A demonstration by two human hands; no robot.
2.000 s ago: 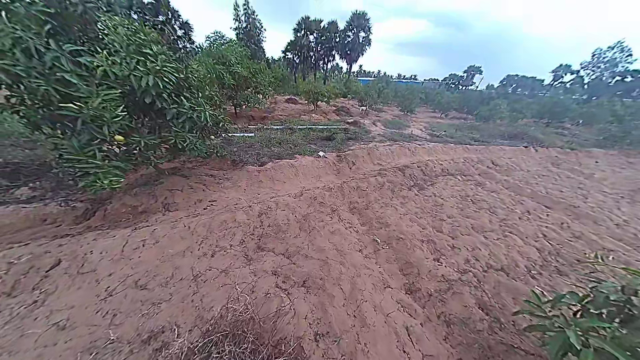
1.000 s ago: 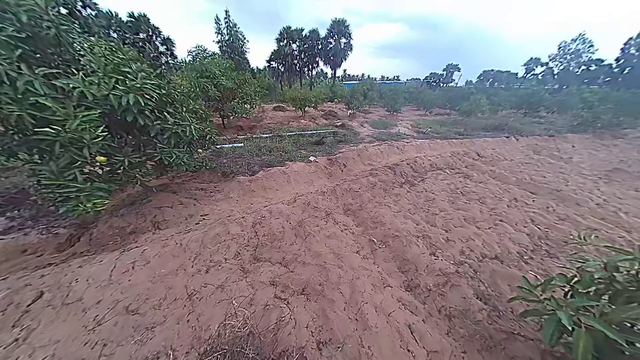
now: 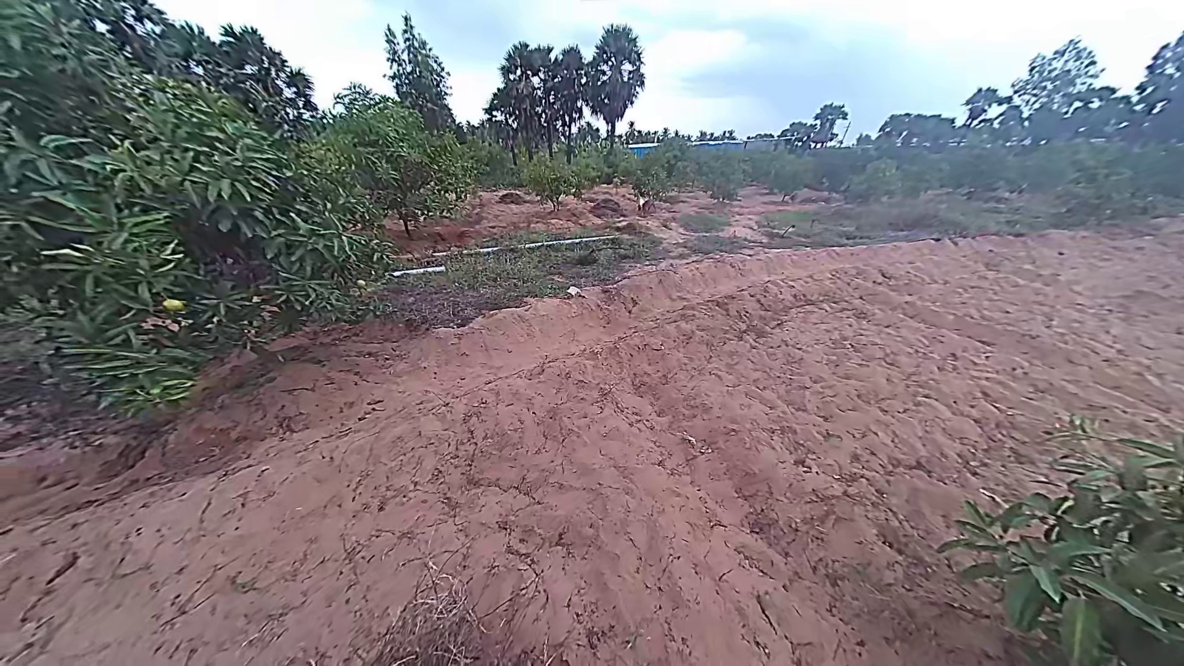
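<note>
Neither my left hand nor my right hand shows in the head view, so what they hold or touch cannot be told. Reddish, rough bare soil (image 3: 592, 462) fills the middle and front. A large leafy tree (image 3: 185, 222) with long narrow leaves stands at the left, and a small yellow fruit (image 3: 173, 305) hangs low in it. At the lower right is a leafy green plant (image 3: 1091, 546). A tuft of dry grass (image 3: 435, 624) lies at the bottom edge.
A low soil ridge (image 3: 703, 277) runs across the ground. Pale pipes (image 3: 555, 242) lie on a weedy patch (image 3: 527, 273) beyond it. Farther off are small trees (image 3: 551, 178), tall palms (image 3: 615, 79) and a long blue structure (image 3: 694, 145).
</note>
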